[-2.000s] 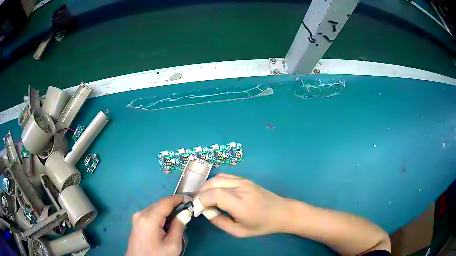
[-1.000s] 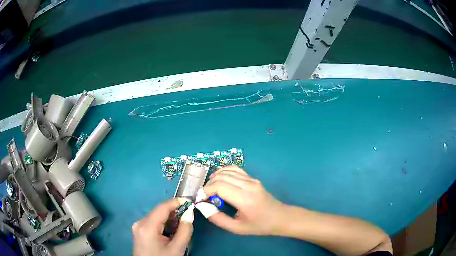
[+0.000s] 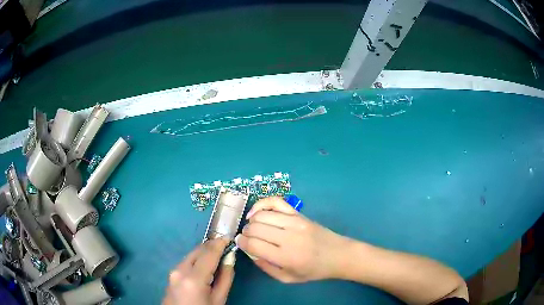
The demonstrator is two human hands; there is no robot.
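Observation:
A grey-beige handle shell (image 3: 228,214) lies open side up in front of me, its far end over the green PCB panel (image 3: 264,183). My left hand (image 3: 201,274) grips the shell's near end, with white-covered fingertips. My right hand (image 3: 286,241) touches the left fingertips at the shell's right edge, fingers pinched together; a small dark part shows between them, too hidden to name. A blue battery (image 3: 294,203) sticks out beyond my right hand's knuckles; its near part is hidden, so whether it is held cannot be told.
A heap of grey-beige fan housings (image 3: 76,208) fills the left, with a loose-looking control board (image 3: 110,198) beside it. A white rail (image 3: 238,88) with a metal post (image 3: 382,44) crosses the back, before the dark green conveyor (image 3: 197,41). A brown carton (image 3: 496,274) stands lower right.
The blue battery appeared by my right palm and now shows beyond the knuckles. My fingertips have shifted to the shell's right edge. The unit on the conveyor has moved left.

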